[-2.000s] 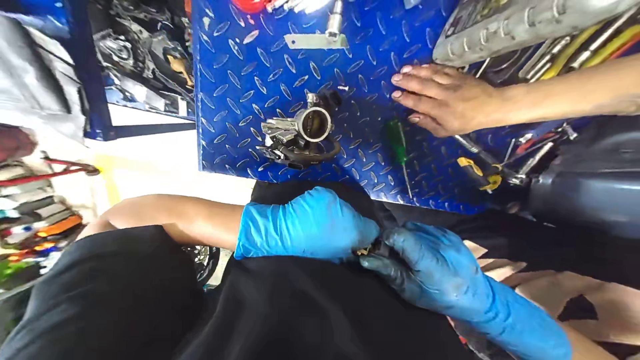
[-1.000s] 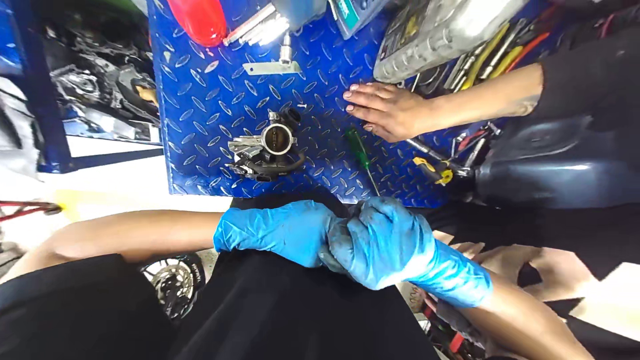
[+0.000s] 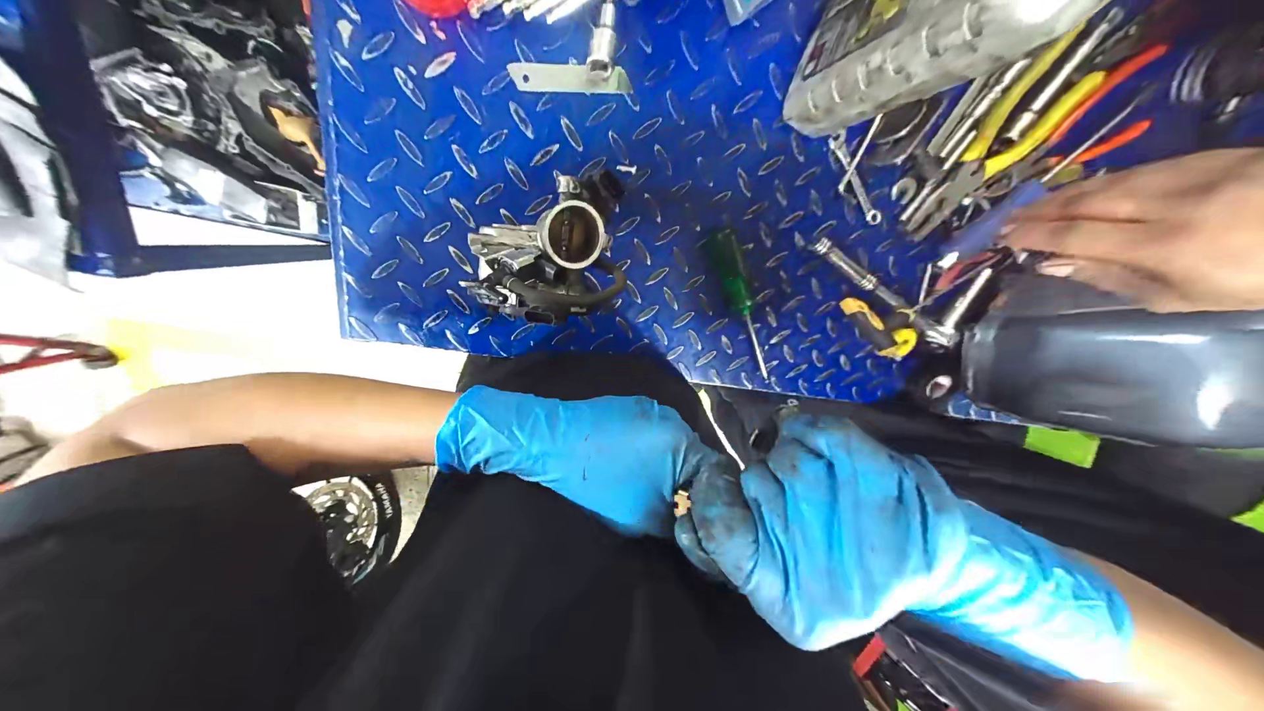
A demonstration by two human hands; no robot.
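My left hand (image 3: 583,454), in a blue glove, meets my right hand (image 3: 839,523) over my lap, just off the near edge of the blue tread-plate bench (image 3: 425,178). The right glove is blue with dark grease stains. Between the fingers shows a small brass-coloured part (image 3: 682,504); the rest of what they grip is hidden. Beyond my hands, a throttle body (image 3: 568,242) with a black hose lies on the bench. To its right lies a green-handled screwdriver (image 3: 731,272), its tip toward me.
A metal strip (image 3: 568,78) and a socket tool (image 3: 602,44) lie at the back. A grey tool case (image 3: 889,69), wrenches and pliers (image 3: 1037,109) fill the right. Another person's hand (image 3: 1165,222) is above a dark glossy panel (image 3: 1116,370). A yellow-black handle (image 3: 874,326) lies nearby.
The other person's hand has moved from the bench surface to the tools at the right. My gloved hands stay together, and the brass-coloured part now shows between them.
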